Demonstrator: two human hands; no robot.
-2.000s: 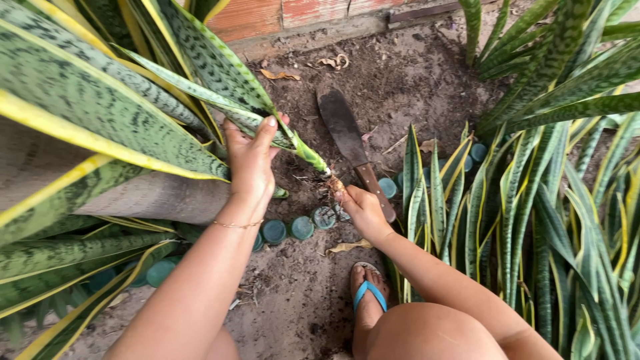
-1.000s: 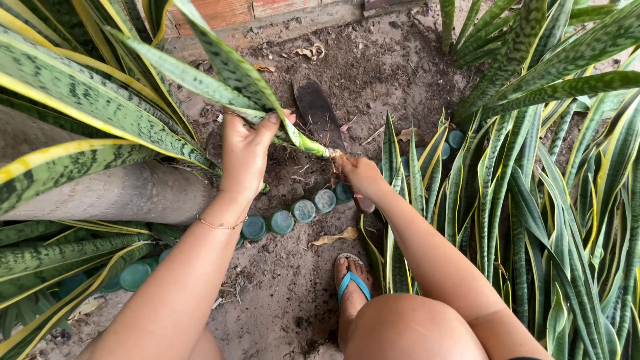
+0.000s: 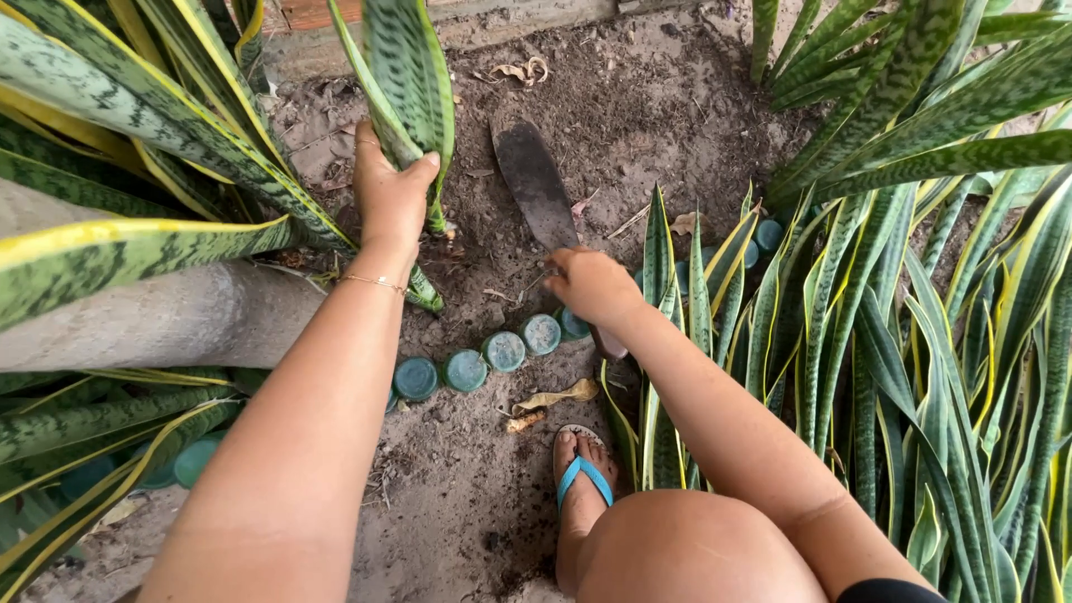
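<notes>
My left hand (image 3: 394,188) grips a cut snake plant shoot (image 3: 410,84) with broad green leaves, its base pointing down over the soil. My right hand (image 3: 593,285) is above the handle of a broad dark-bladed machete (image 3: 536,180) that lies on the soil; its fingers are curled, and whether they hold anything cannot be told. The machete's wooden handle end (image 3: 609,345) shows below this hand. Just under my left hand, a short green leaf stub (image 3: 425,291) stands near the soil. A small brown root piece (image 3: 525,421) lies near the foot.
A curved row of upturned glass bottle bottoms (image 3: 505,352) edges the bed. Dense snake plants (image 3: 888,335) stand at right, more at left beside a thick pale trunk (image 3: 167,314). A brick wall (image 3: 322,12) borders the top. A dry leaf (image 3: 557,395) lies near my sandalled foot (image 3: 584,469).
My hands have moved apart. My left hand has turned the shoot more upright, and my right hand has let go of its root end. The brown piece now lies on the ground.
</notes>
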